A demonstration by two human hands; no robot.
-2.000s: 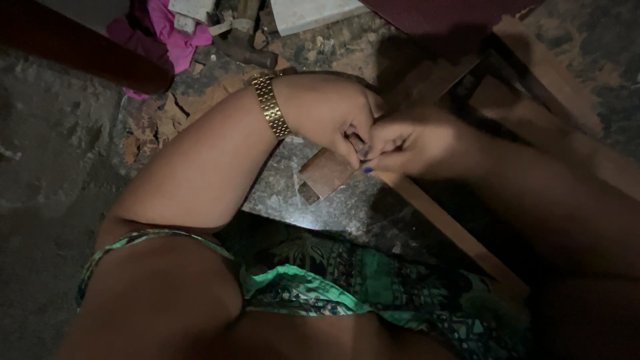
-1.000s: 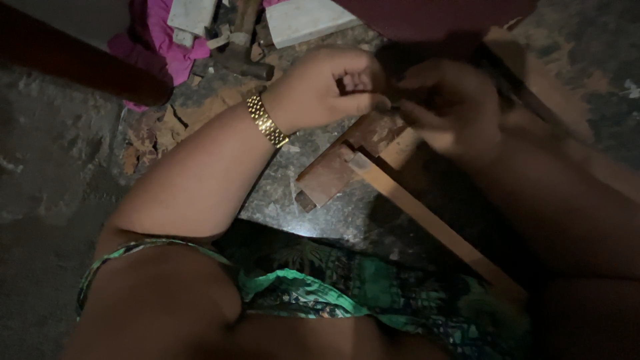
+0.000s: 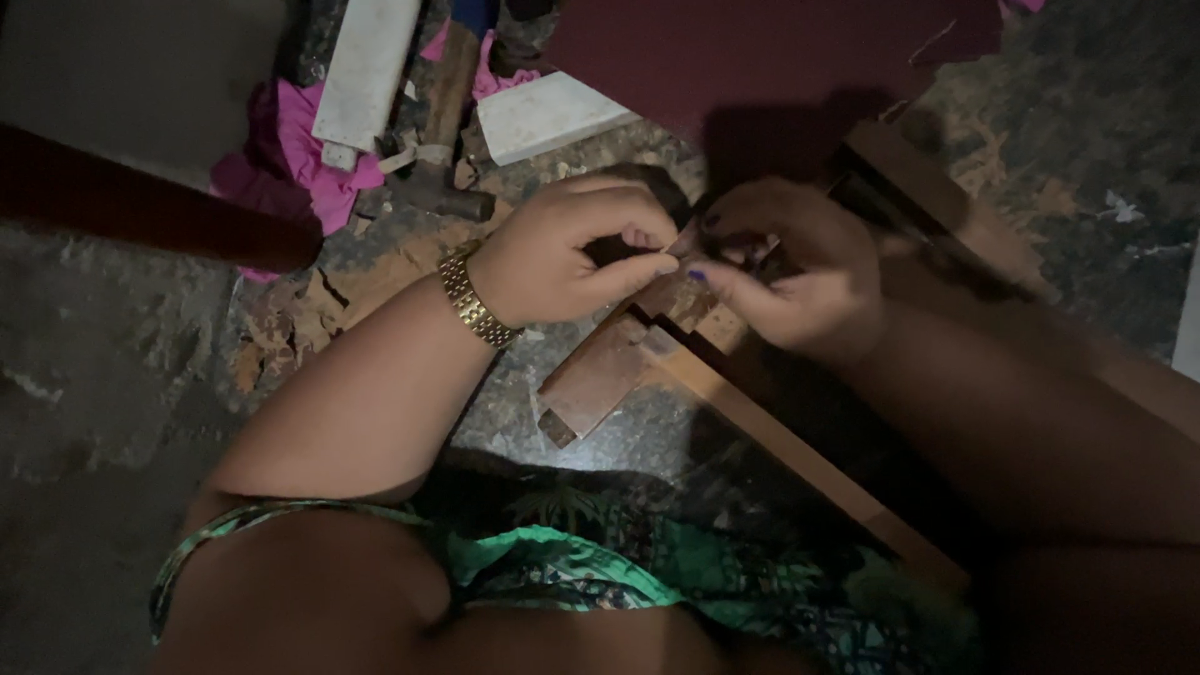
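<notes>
Fingertips of my left hand, with a gold-coloured metal watch band at its wrist, meet those of my right hand over the stone work surface. Between them is a small thin piece, dark and too dim to name. Both hands pinch at it. Beneath them lies a wooden block with a narrower tongue at its end. A long wooden strip runs from beside that block toward the lower right.
A hammer lies at upper left near pink cloth and two white bars. A dark red sheet lies at the top. Brown scraps litter the surface; another wooden piece is right.
Both hands have moved up from lower over the wooden block, and more of the block now shows beneath them. My fingertips remain close together.
</notes>
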